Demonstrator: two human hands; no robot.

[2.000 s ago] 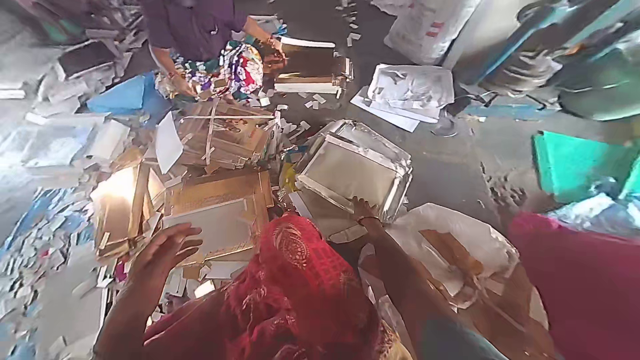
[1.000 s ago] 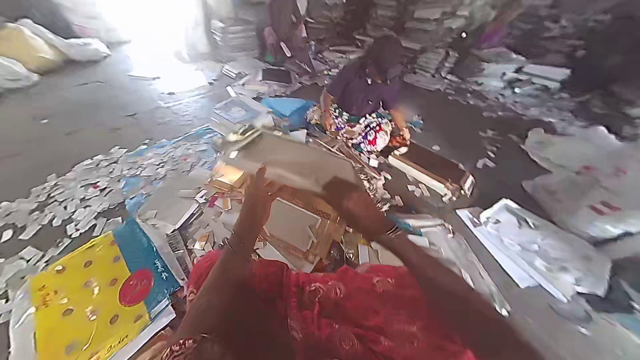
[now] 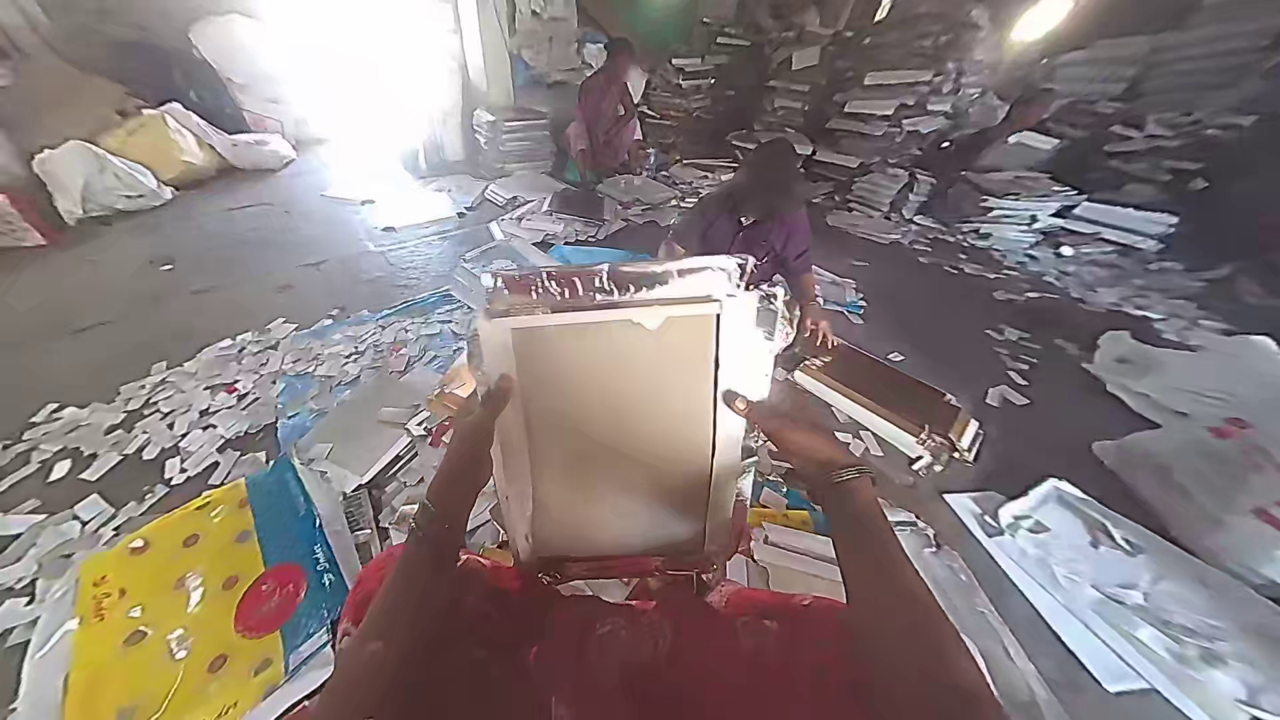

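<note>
Between my hands stands a tilted rectangular panel (image 3: 620,430), beige in the middle with a pale border and a crinkled shiny film along its top and right edges. My left hand (image 3: 480,425) grips its left edge. On the right edge, my right hand (image 3: 790,435) has its thumb on the border and the other fingers partly hidden. The panel's lower edge is close to the red cloth (image 3: 640,640) over my lap. Loose card and paper pieces (image 3: 790,560) lie beside and behind it.
A yellow and blue printed sheet (image 3: 170,600) lies at the left, near scattered paper scraps (image 3: 220,410). Ahead sits a co-worker in purple (image 3: 765,235) with a hand by a brown box (image 3: 880,395). White sheets (image 3: 1110,580) lie at the right; another person (image 3: 607,115) is farther back.
The view has swung up and left. My left hand, apart from the panel two seconds ago, now grips it. Since one second ago the panel has been tilted up to face me.
</note>
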